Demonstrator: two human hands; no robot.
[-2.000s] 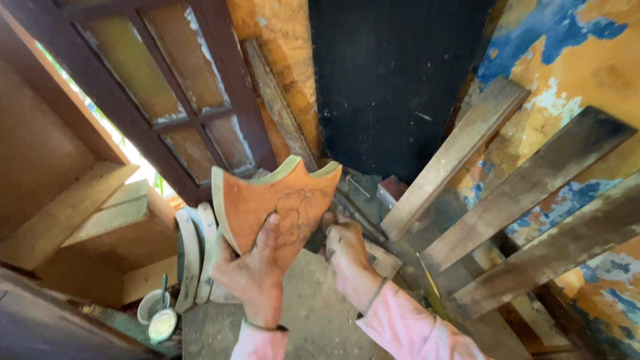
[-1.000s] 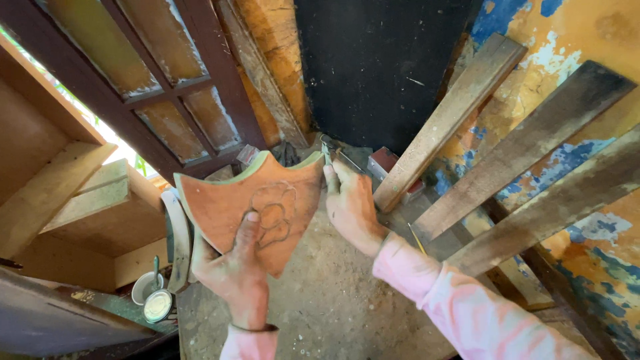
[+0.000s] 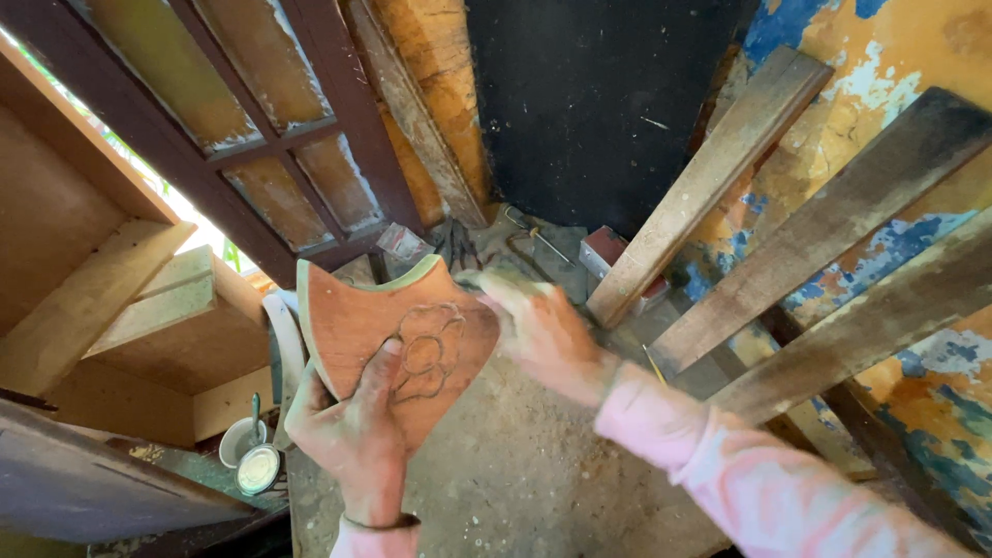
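A shield-shaped wooden board (image 3: 349,325) with a scalloped top edge and a flower outline on its face is tilted at centre. My left hand (image 3: 360,422) grips its lower left side, the thumb pressed on the face beside the flower. At the board's upper right edge is my right hand (image 3: 535,329), blurred, its fingers curled around something small. What it holds is mostly hidden; only a dark, thin part shows near the fingertips.
A screwdriver (image 3: 542,236) and a red box (image 3: 603,249) lie beyond the board. Wooden planks (image 3: 713,186) lean at right. A panelled door (image 3: 271,143) stands at upper left. A cup (image 3: 236,443) and a round lid (image 3: 257,470) sit at lower left.
My right hand has moved from below the board's right side to its upper right edge. The board has turned in my left hand, its face now more toward the view.
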